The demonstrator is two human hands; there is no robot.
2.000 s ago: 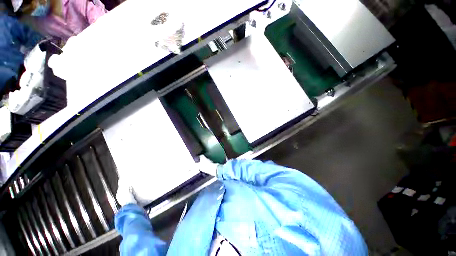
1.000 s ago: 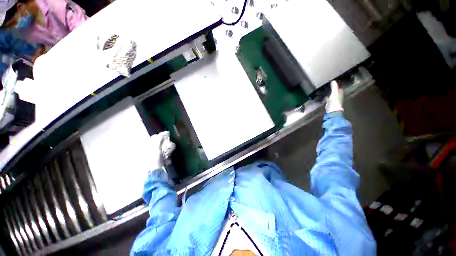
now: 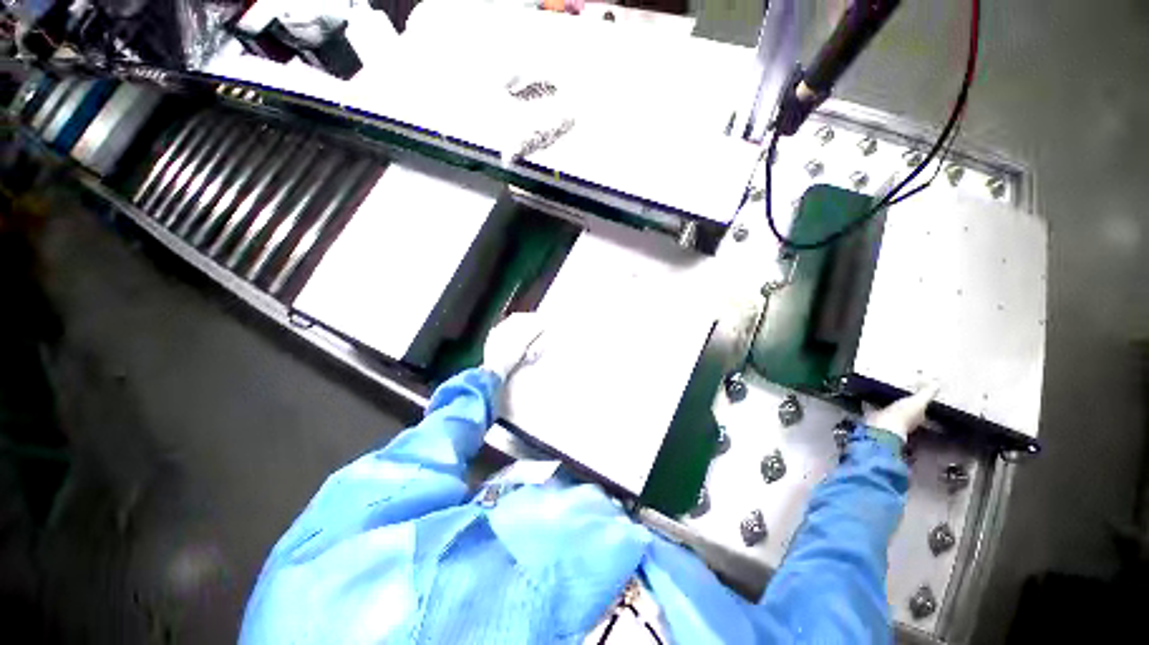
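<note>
Three flat white metal cases lie in a row on green boards: a left case (image 3: pixel 401 258), a middle case (image 3: pixel 617 359) and a right case (image 3: pixel 960 309). My gloved left hand (image 3: pixel 510 345) is at the left edge of the middle case, its thumb side on the top; some fingers are hidden. My gloved right hand (image 3: pixel 905 412) grips the front edge of the right case, with the thumb on top. The right case and its green board (image 3: pixel 788 328) are on the ball transfer table (image 3: pixel 806 498), apart from the middle case.
The roller conveyor (image 3: pixel 240 195) runs off to the left. Behind lies a white bench (image 3: pixel 630 120) with a clear bag (image 3: pixel 546 136) and black bins (image 3: pixel 330 51). A black screwdriver (image 3: pixel 847 51) hangs above the ball table, its cable looping near the right case. A pale, unclear object touches the middle case's right edge.
The view has turned and shifted right. My left hand has gone from the left case to the middle case. My right hand remains at the right case, now further onto the ball table.
</note>
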